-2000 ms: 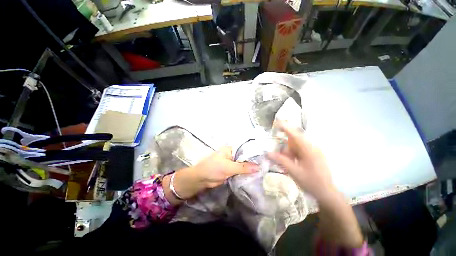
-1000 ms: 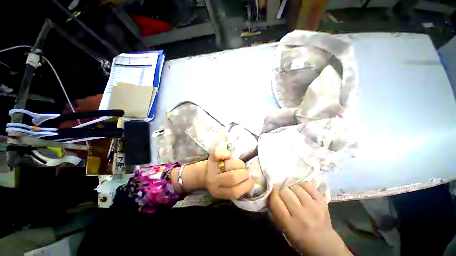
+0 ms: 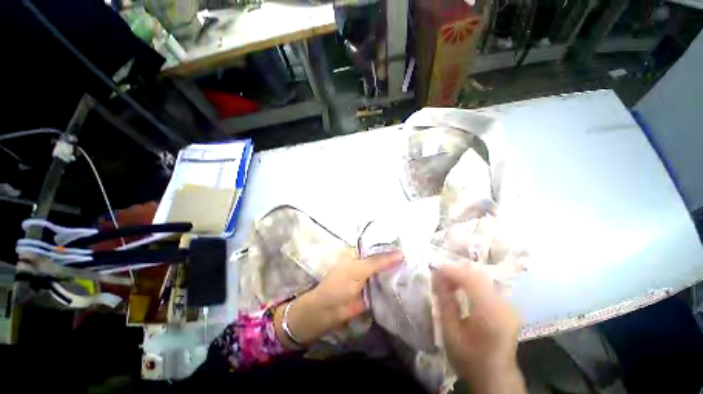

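A pale grey-beige, blotchy garment [image 3: 289, 250] lies heaped on the white table [image 3: 570, 200], washed out by glare in the middle. A rounded, banded loop of it lies at the far end, and a rounded panel with a dark edge line lies at the left. My left hand [image 3: 343, 296], with a bracelet and floral cuff, pinches the cloth between thumb and fingers near the middle. My right hand [image 3: 478, 319] is blurred, with bent fingers against the cloth just right of it. Whether its fingertips grip the cloth is unclear.
A blue-edged folder of printed sheets [image 3: 206, 165] with a tan card [image 3: 200, 206] lies at the table's far left corner. A black slab [image 3: 207, 269] and hangers [image 3: 116, 231] are at the left. A red-brown carton [image 3: 455, 54] and another table [image 3: 254, 31] stand beyond.
Since one second ago, the view has tilted up. My left hand has gone from a closed fist to a pinch with the thumb forward. My right hand has lifted from lying palm down on the near cloth.
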